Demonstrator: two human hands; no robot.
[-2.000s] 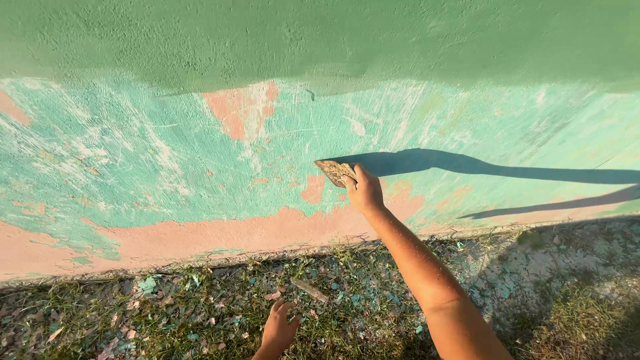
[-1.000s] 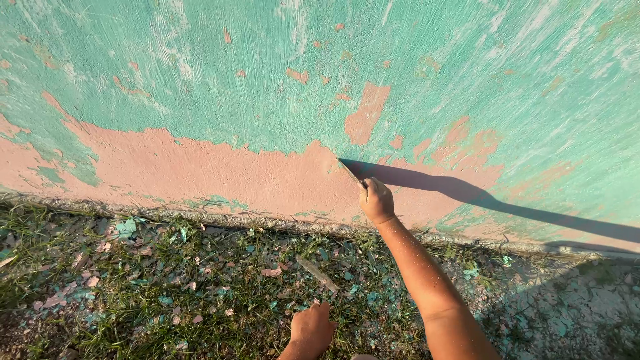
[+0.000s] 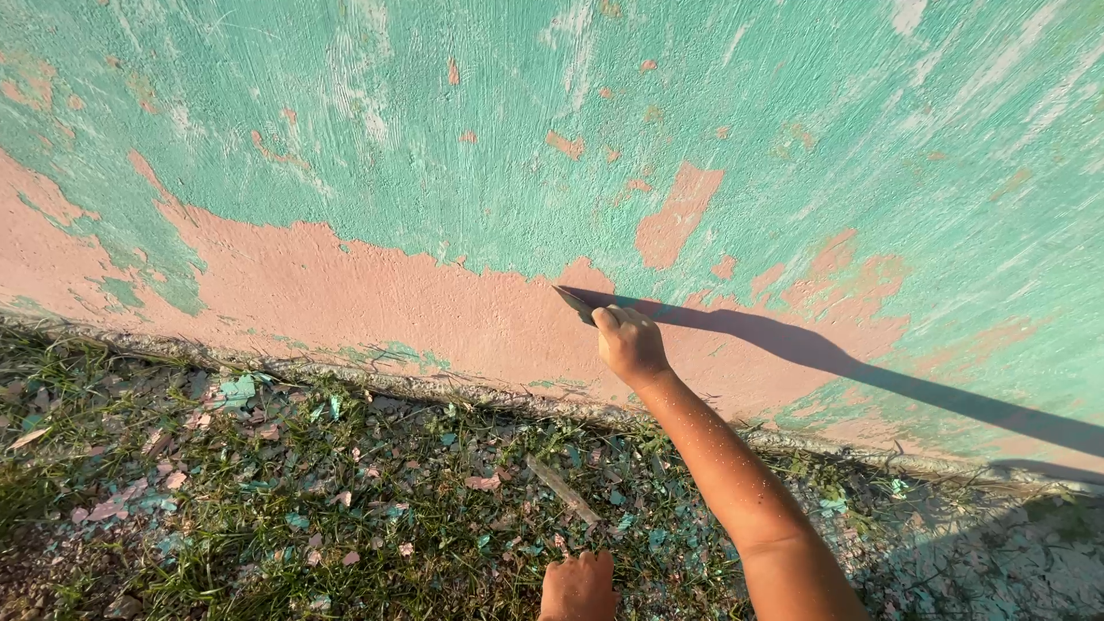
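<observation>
My right hand (image 3: 634, 345) grips a scraper (image 3: 575, 305), whose blade tip touches or nearly touches the wall (image 3: 483, 207) where turquoise paint meets a bare pink band (image 3: 414, 302). The tool is seen nearly edge-on, its handle hidden in my fingers. A long shadow of hand and arm falls on the wall to the right. Low in the view, my left hand (image 3: 580, 586) hangs over the grass with its fingers curled; whether it holds anything is not visible. Pink patches (image 3: 680, 216) break the turquoise above the scraper.
A rough concrete edge (image 3: 379, 376) runs along the foot of the wall. Grass below is strewn with pink and turquoise paint flakes (image 3: 237, 392). A flat stick-like piece (image 3: 562, 490) lies just above my left hand. Shadow covers the ground at the lower right.
The view has tilted down, and the dark green upper wall is out of frame. The scraper has moved from within the turquoise area down to the edge of the pink band, turning nearly edge-on.
</observation>
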